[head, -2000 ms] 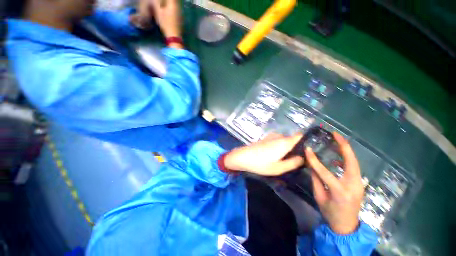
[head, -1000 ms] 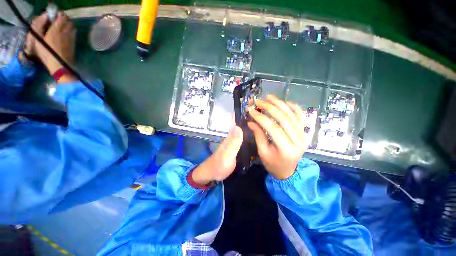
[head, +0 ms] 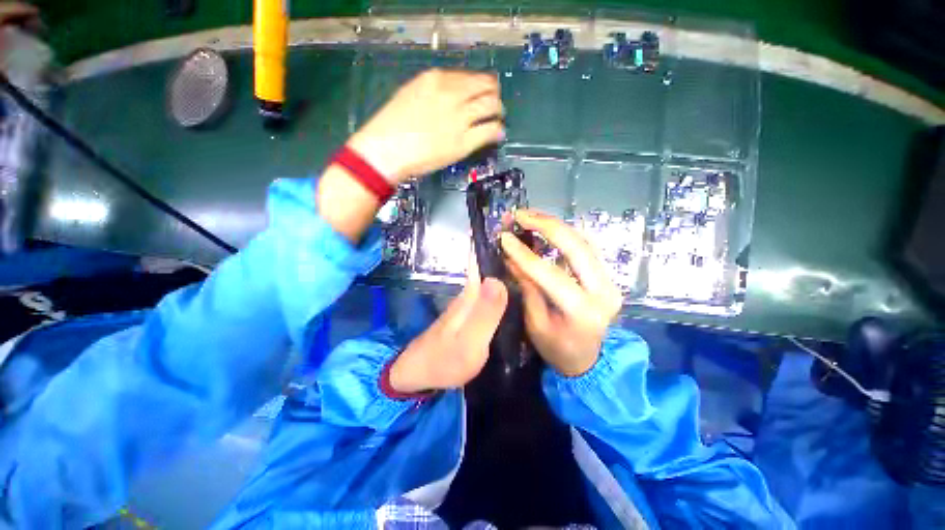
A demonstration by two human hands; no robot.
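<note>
My left hand [head: 448,347] holds the black phone housing [head: 484,233] upright in front of me, tilted so its narrow side shows. My right hand [head: 565,295] is at the housing's upper inner face, fingertips on the blue-silver mainboard [head: 507,197] in its top end. The clear blister tray [head: 611,171] lies behind and around my hands, with silver boards [head: 689,243] in its near pockets and blue boards [head: 632,51] in its far ones. The housing's lower end is partly hidden by my hands.
A neighbour's hand [head: 430,119] with a red wrist band reaches from the left over the tray. A yellow screwdriver [head: 270,52] and round mesh disc [head: 198,89] are at the far left. A black cord [head: 119,171] crosses the left; a dark ribbed object [head: 925,404] is at right.
The neighbour's arm has come in from the left and reaches over the tray's left part, hiding the boards there. My hands stay on the housing with little movement.
</note>
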